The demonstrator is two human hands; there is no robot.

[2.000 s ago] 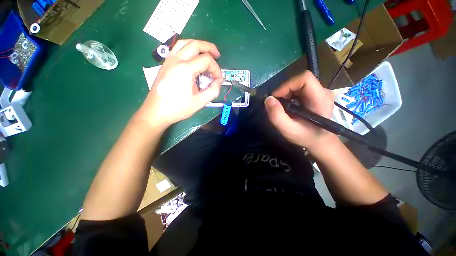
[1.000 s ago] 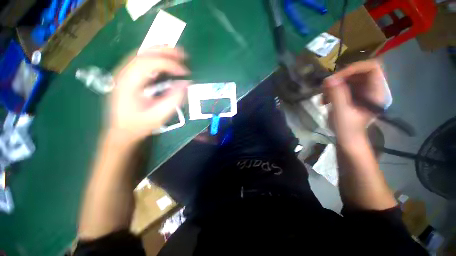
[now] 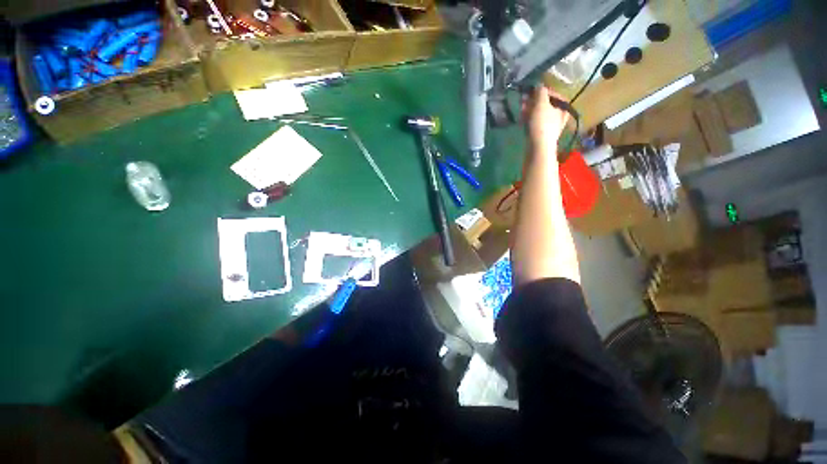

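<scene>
A white front housing with a dark window lies flat near the bench's front edge. Beside it, to the right, lies a white back housing with a small board. A blue cell hangs from it at the front edge. A small round wired component lies behind the front housing. My right hand is far from the housings, stretched to the back right beside a dark cord. Its fingers are small and partly hidden, so its hold is unclear. My left hand is not in view.
A clear bottle stands or lies at left. A mallet, blue pliers, tweezers and a grey cylindrical tool lie at right. Cardboard boxes line the back. A fan is at lower right.
The view has swung toward the back and right. My right hand has moved far to the back right; the soldering iron is no longer clearly visible. My left hand has left the picture, away from the housings.
</scene>
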